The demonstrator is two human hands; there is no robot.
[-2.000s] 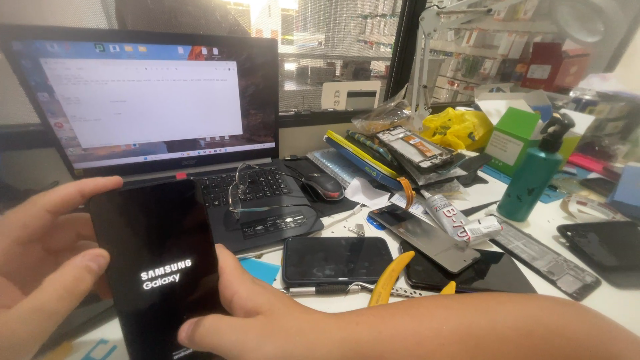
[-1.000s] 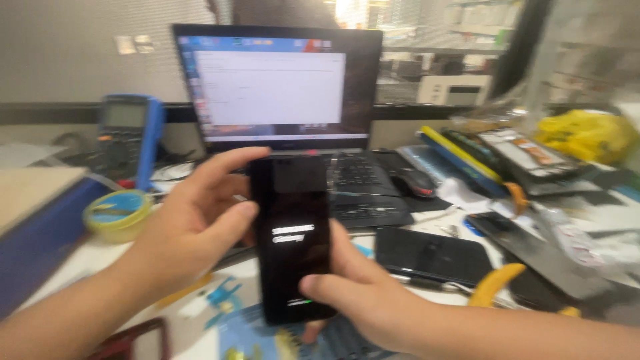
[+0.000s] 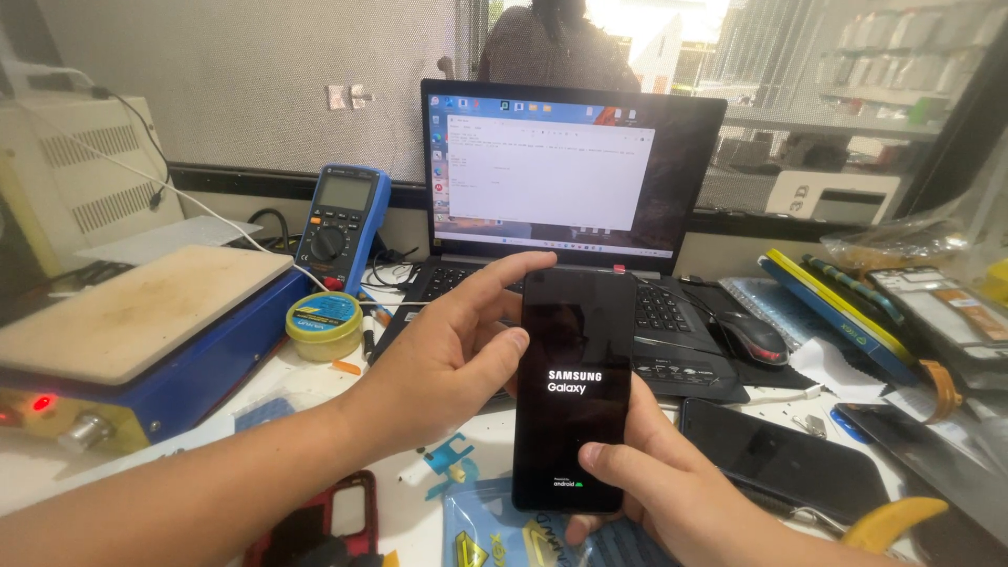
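A black Samsung smartphone stands nearly upright in front of the laptop, its screen lit with the maker's logo. My right hand grips its lower right edge, thumb over the lower part of the screen. At the upper left edge of the phone is my left hand, with the index finger at the top corner and the thumb by the side. Behind the phone the left hand's other fingers are partly hidden. Below lie a blue printed plastic pouch and a red phone case.
A blue multimeter, a round yellow tub and a blue heating plate with a pale top stand left. At right are a mouse, another phone and stacked phone parts. A person is visible behind the mesh screen.
The view has swung left, bringing the multimeter, tub and heating plate into sight. Both hands still have the phone between them, and its logo screen stays lit.
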